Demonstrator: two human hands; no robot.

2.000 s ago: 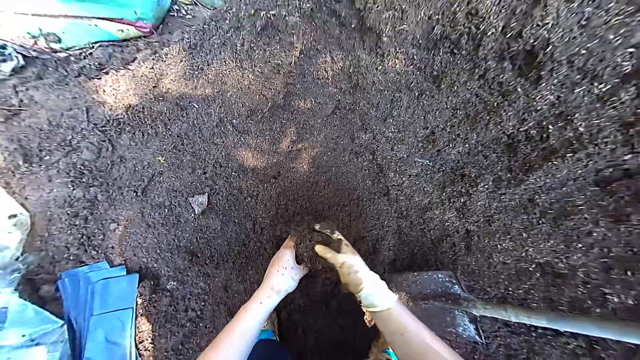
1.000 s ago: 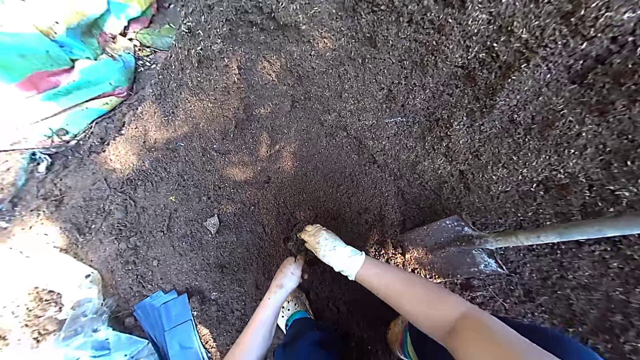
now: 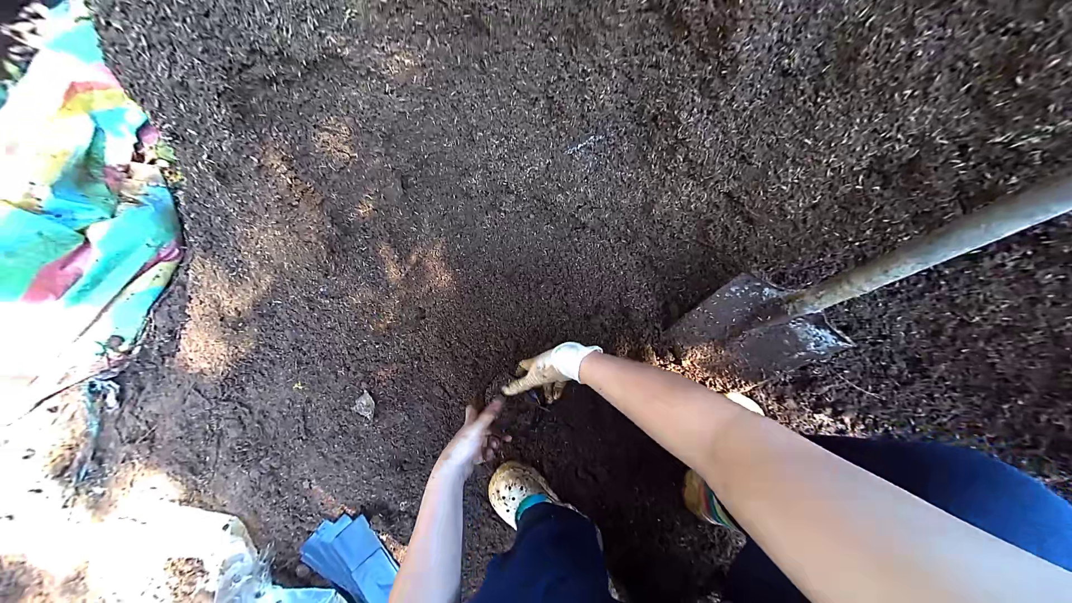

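Dark, loose soil (image 3: 502,251) mixed with pale husk-like bits covers the ground. My right hand (image 3: 548,373), in a soiled pale glove, reaches down to it near the middle, fingers bent; a small dark item, too unclear to name, is by its fingertips. Just lower left is my bare left hand (image 3: 476,440), its index finger pointing toward the gloved fingers; whether it holds anything cannot be told. Right of the hands, a shovel's metal blade (image 3: 754,327) lies on the soil, its long handle (image 3: 938,243) running to the right edge. Folded blue plastic bags (image 3: 352,557) lie at lower left.
A colorful woven plastic sheet or sack (image 3: 92,243) spreads along the left edge. Below it lies crumpled whitish plastic (image 3: 193,544). A small gray stone-like piece (image 3: 363,405) rests left of my hands. My dirty shoe (image 3: 515,490) stands close below them.
Two seconds ago both hands were cupped around a clump of dark soil; that clump no longer shows between them. My left hand has moved slightly apart from the gloved one. The view has shifted.
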